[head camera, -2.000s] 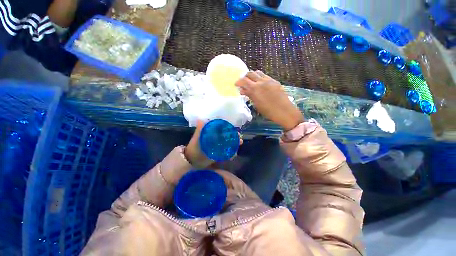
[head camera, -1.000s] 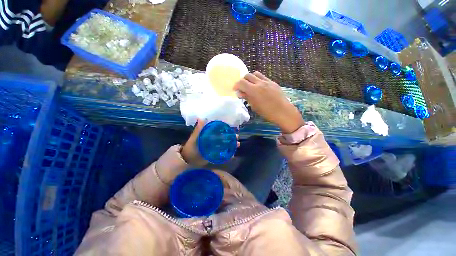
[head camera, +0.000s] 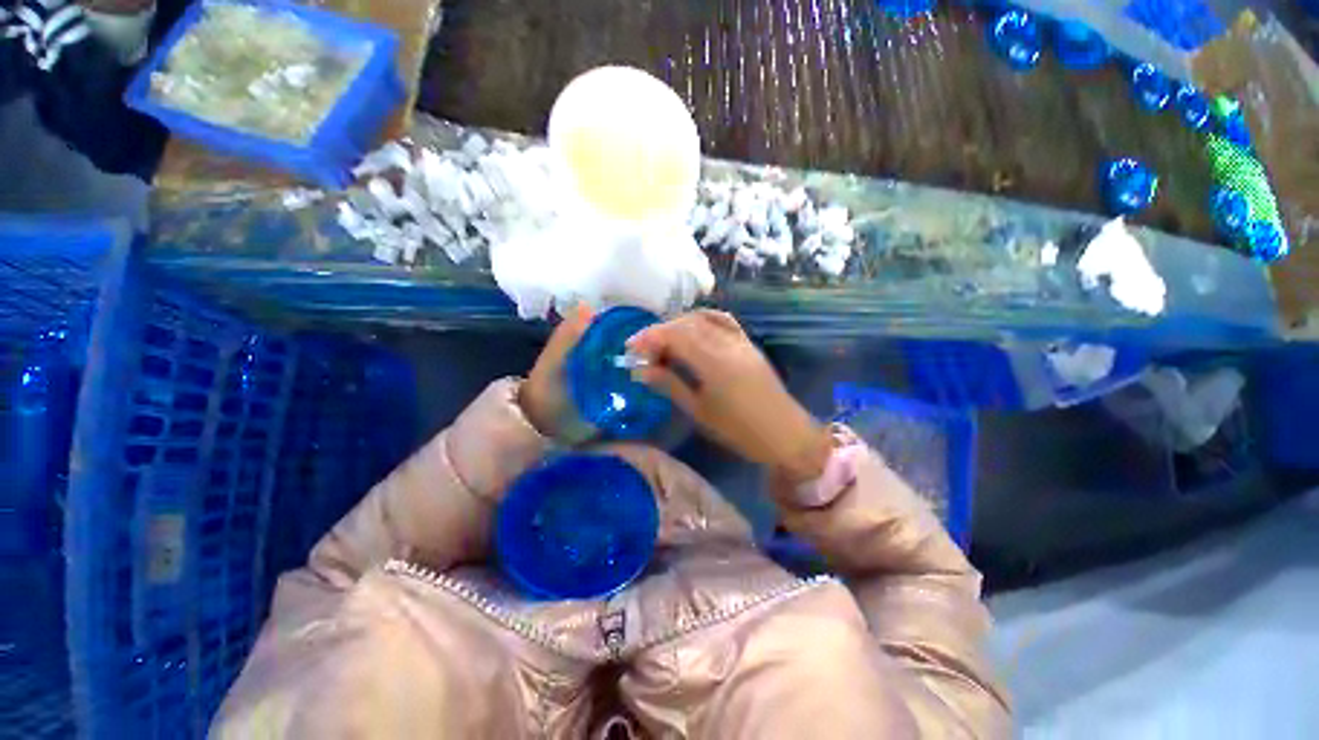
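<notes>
My left hand (head camera: 557, 379) holds a shiny blue cup (head camera: 605, 398) over my lap, fingers around its side. My right hand (head camera: 709, 379) is at the cup's upper right; its thumb and fingertip pinch a small white piece (head camera: 631, 360) over the cup. A second blue cup (head camera: 576, 526) rests in my lap, round rim up. A white tub (head camera: 625, 145) with pale yellow inside stands on a crumpled white cloth (head camera: 608, 269) at the bench edge. Small white pieces lie in piles left (head camera: 434, 200) and right (head camera: 771, 224) of the tub.
A shallow blue tray (head camera: 261, 80) with pale bits stands at upper left. A large blue crate (head camera: 188, 506) is at left. Behind the bench edge, a brown mesh belt (head camera: 868, 101) carries several blue cups. A white wad (head camera: 1121, 268) lies farther right. A lower blue crate (head camera: 955, 463) is below the bench.
My right hand has moved from the tub down to the blue cup in my left hand, uncovering the right pile of white pieces. The view has shifted slightly.
</notes>
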